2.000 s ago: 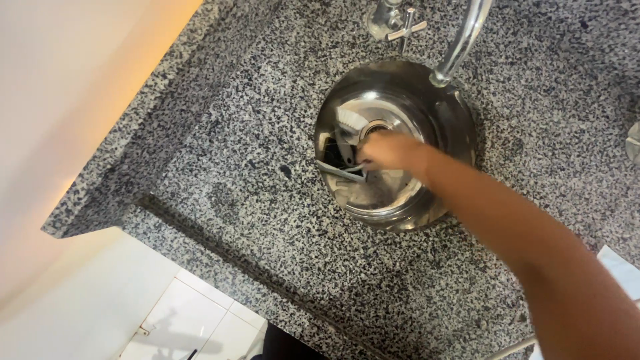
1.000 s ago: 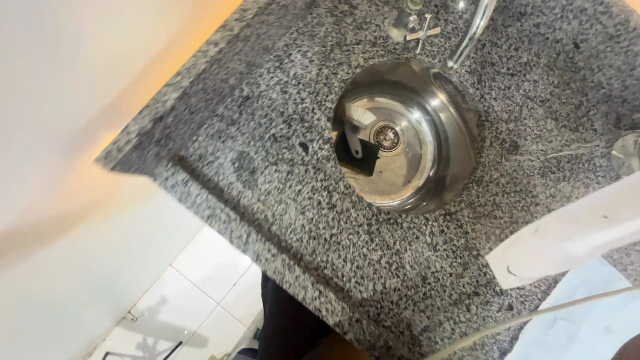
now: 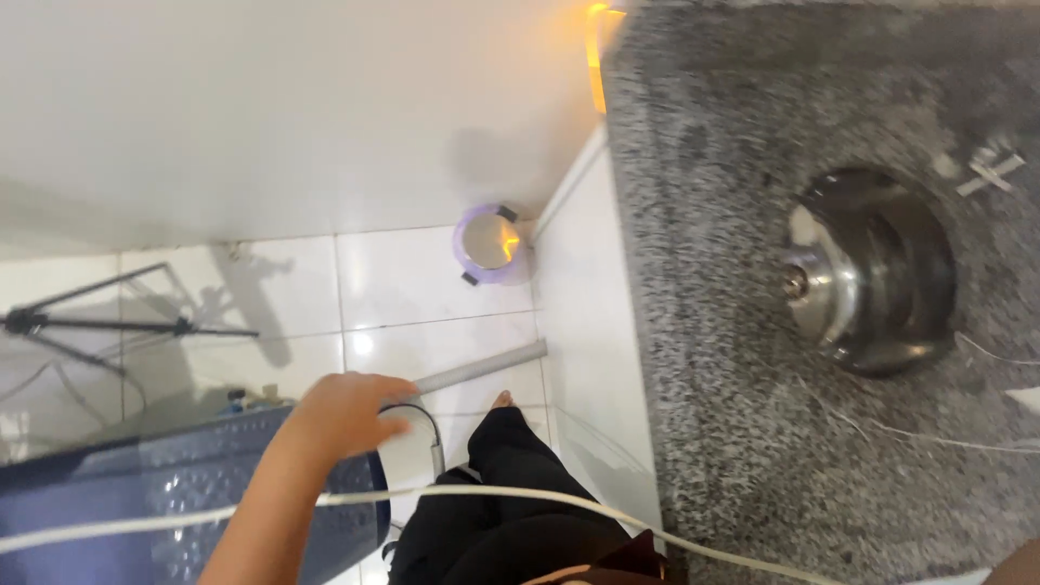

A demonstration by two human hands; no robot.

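My left hand (image 3: 349, 414) reaches out over the floor beside the rim of a dark blue plastic tub (image 3: 195, 479), fingers apart and blurred, with nothing seen in it. Just past its fingertips lies a grey corrugated hose (image 3: 483, 366), and a dark curved cord or handle shows under the hand. On the right, a round stainless steel sink (image 3: 886, 276) with a drain is set in the speckled granite counter (image 3: 715, 325). Only a patch of skin shows at the bottom right corner; my right hand is outside the picture.
A cross-handled tap (image 3: 990, 172) stands behind the sink. A round lidded container with purple edging (image 3: 490, 241) is on the white tiled floor near the wall. Black tripod legs (image 3: 106, 322) stand at left. A white cable (image 3: 504, 490) crosses in front of my legs.
The view has swung left, from the counter towards the floor. The right hand, seen in the sink two seconds ago, has left it. My left hand has come into view.
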